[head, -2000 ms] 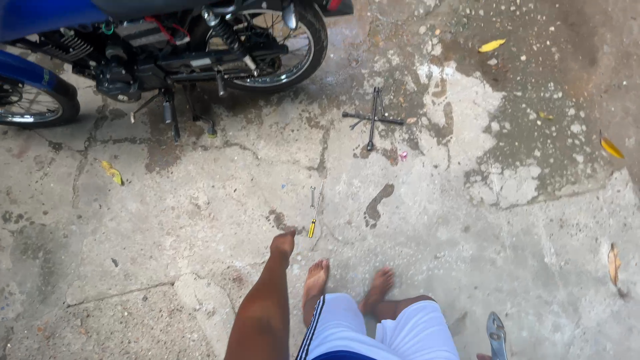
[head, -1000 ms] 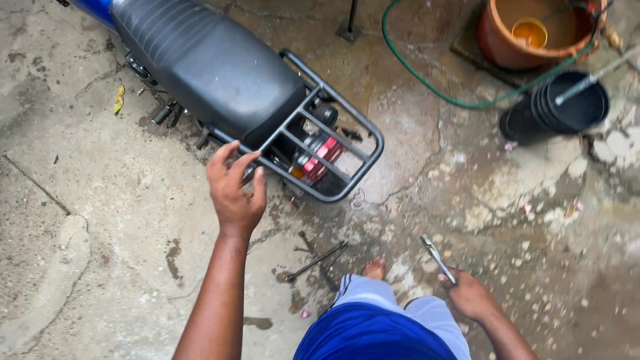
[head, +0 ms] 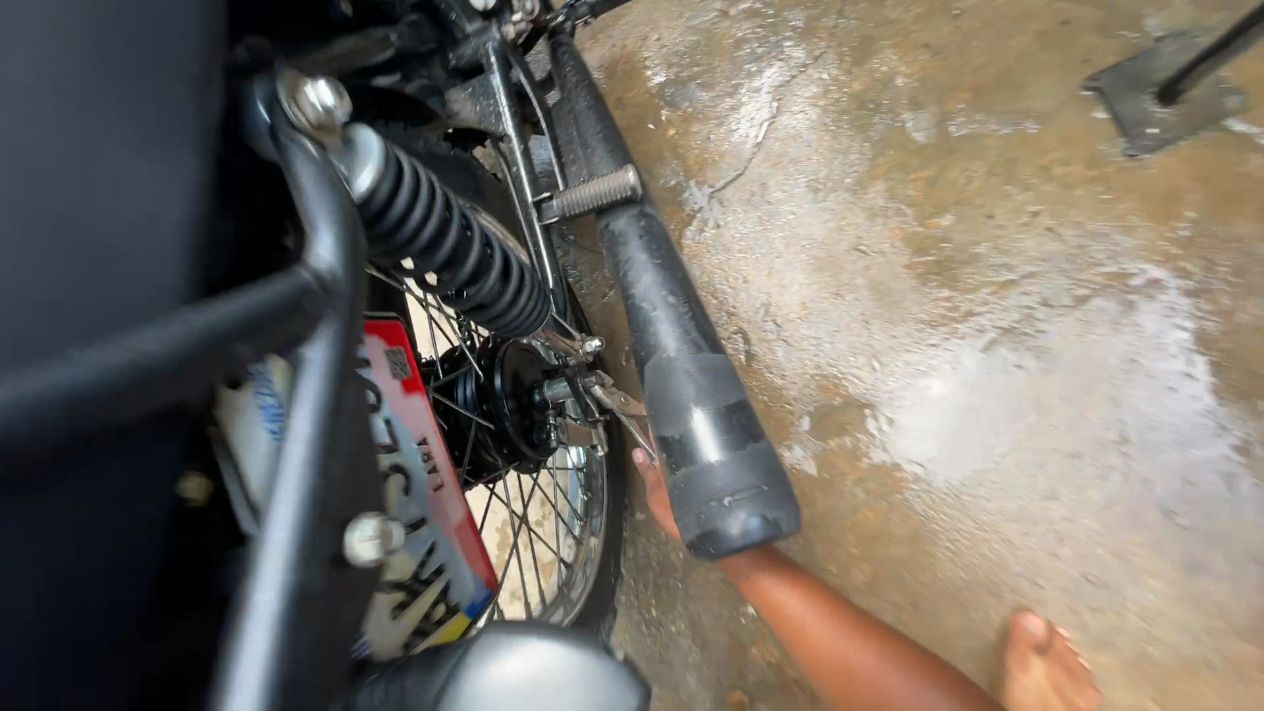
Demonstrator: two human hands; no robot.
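My right hand [head: 658,494] reaches under the motorcycle's black exhaust muffler [head: 706,395], close to the rear axle. Only part of its fingers shows. The muffler hides the rest, and a thin metal tool or rod [head: 637,434] lies at the fingertips; whether I grip it cannot be told. Left of the hand are the rear wheel hub [head: 504,405], the spoked rear wheel [head: 592,533] and the coil-spring shock absorber [head: 449,237]. My left hand is outside the view.
The black rear rack tube [head: 316,395] and a licence plate [head: 420,494] fill the left side. A footpeg [head: 592,195] sticks out above the muffler. A metal stand base [head: 1165,94] rests on the wet concrete at upper right. My bare foot [head: 1047,667] is at lower right.
The view has moved in close to the motorcycle's rear wheel. My right hand, earlier out to the side with a metal tool, is now behind the muffler. My left hand has left the view.
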